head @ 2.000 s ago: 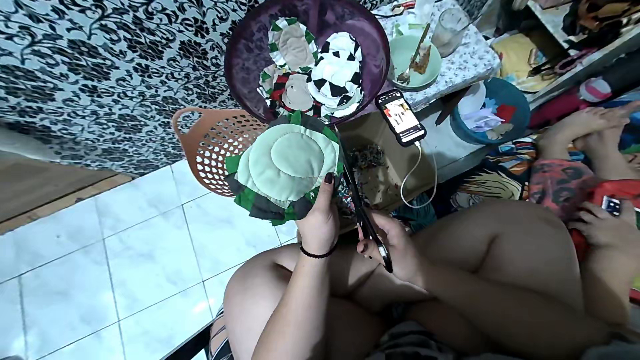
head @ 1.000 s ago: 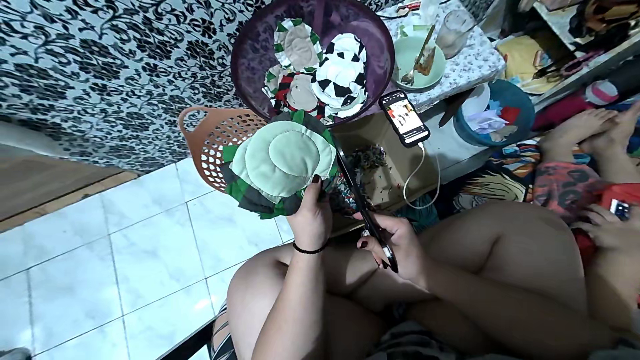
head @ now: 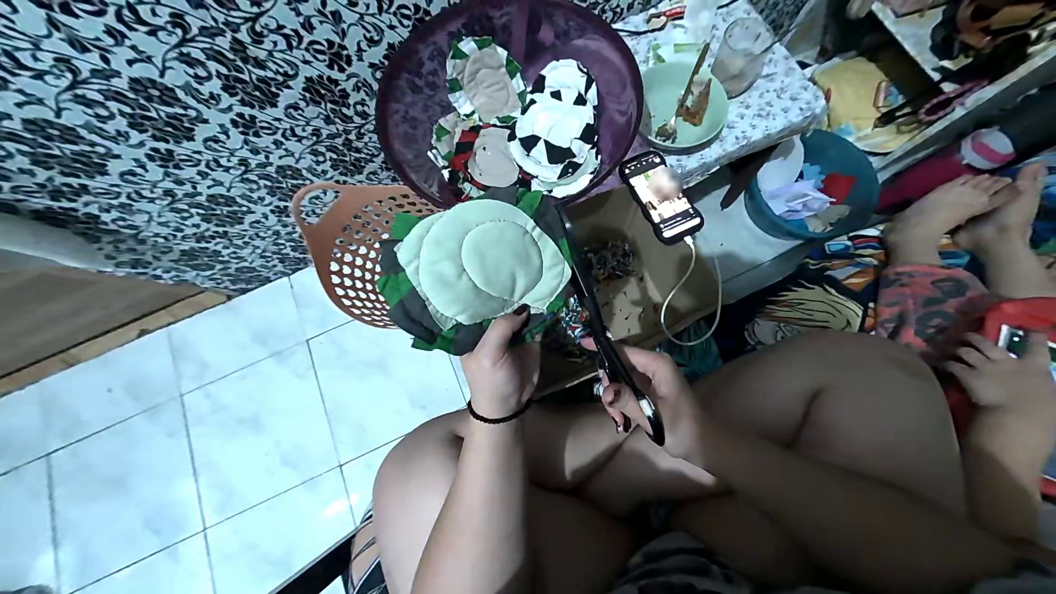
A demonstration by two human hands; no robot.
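Observation:
Between its thumb and fingers, my left hand grips the lower edge of a padded round fabric piece. Its pale green stitched face is up, with green and dark grey cloth flaps around the rim. My right hand, just to the right, is shut on the handles of black scissors. The blades point up along the right edge of the fabric piece; whether they touch it I cannot tell.
Behind stand a purple basin holding several round fabric pieces, an orange perforated basket, and a cardboard box with scraps. A charging phone lies near a green bowl. Another person's hand and feet are at right.
The fabric piece has tilted and turned a little in my left hand since the earlier frames. My right hand still holds the scissors beside it.

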